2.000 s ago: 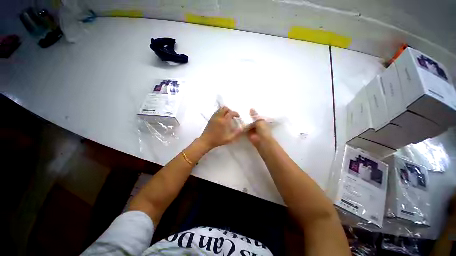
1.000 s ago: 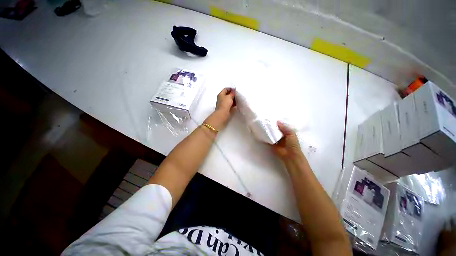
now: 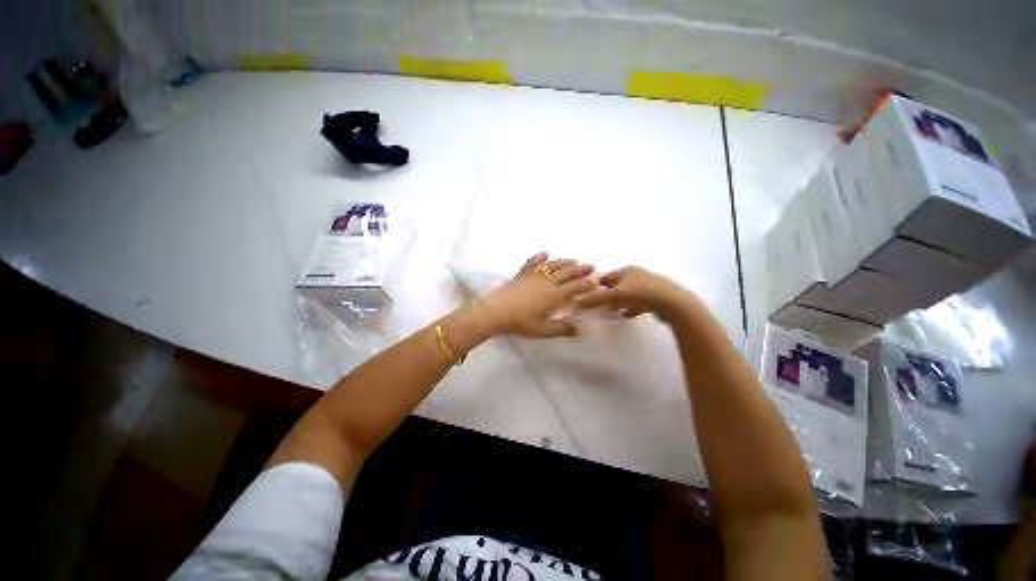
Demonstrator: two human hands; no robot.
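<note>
A whitish translucent sheet or flat bag pile lies in front of me, faint against the white table. My left hand lies flat over it with the fingers spread, holding nothing visible. My right hand is just to the right, its bent fingertips close to my left fingers; blur hides whether it pinches film. A bagged box lies to the left, its clear film spreading towards the table's front edge.
White boxes are stacked at the right. Two bagged boxes lie before them. A black curved item lies at the back left. An orange item shows behind the stack. Part of another person's arm is at the right edge.
The white sheet-like thing held up between my hands one second ago is no longer raised. My hands have come together low over the table, the left one now flat.
</note>
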